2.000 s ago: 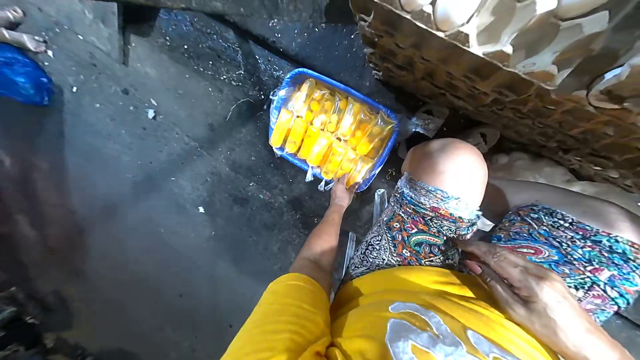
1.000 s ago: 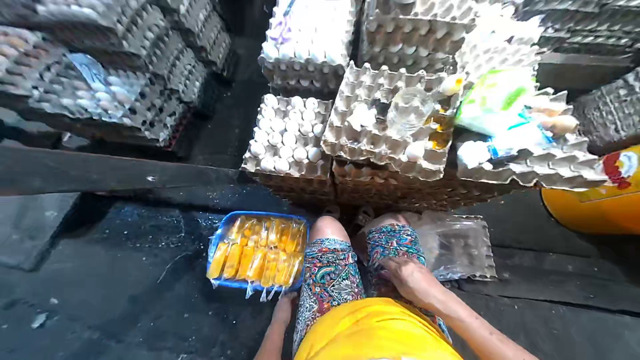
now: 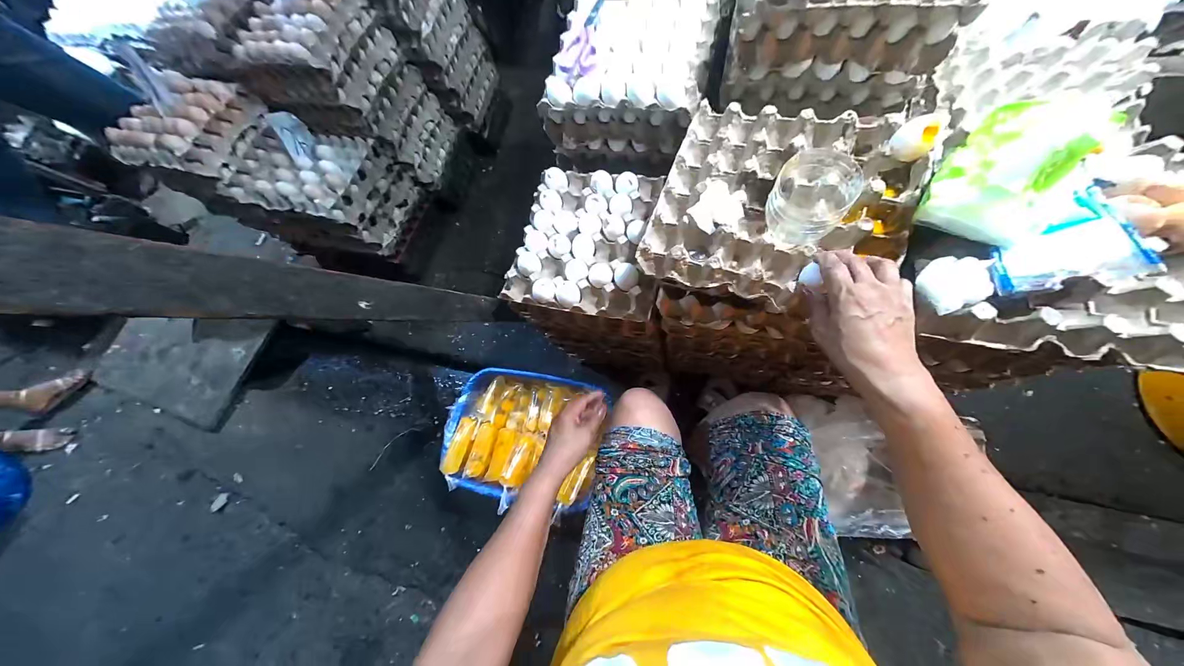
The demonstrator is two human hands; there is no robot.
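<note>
My right hand point(image 3: 865, 310) reaches over the near edge of a carton egg tray point(image 3: 721, 240), its fingers on a white egg point(image 3: 810, 276). Just beyond it on this tray stand clear round plastic containers point(image 3: 816, 194), with spilled yolk point(image 3: 879, 222) and a cracked egg point(image 3: 914, 137) near them. My left hand point(image 3: 581, 416) is over the right side of a blue basket point(image 3: 451, 430) on the floor, fingers partly curled; whether it holds anything is not clear. Clear bags of yellow egg contents point(image 3: 504, 453) fill the basket.
A tray of white eggs point(image 3: 583, 231) stands left of the middle tray. At the right lie a green and white plastic bag point(image 3: 1008, 176) and a blue-edged packet point(image 3: 1078, 245). A wooden beam point(image 3: 231, 277) crosses the left, before more stacked egg trays point(image 3: 370, 176). Another person's feet point(image 3: 42, 393) show far left.
My right hand has moved from my lap up to the egg tray and onto a white egg. My left hand has come over the basket from its near edge. The view has tilted up from the floor.
</note>
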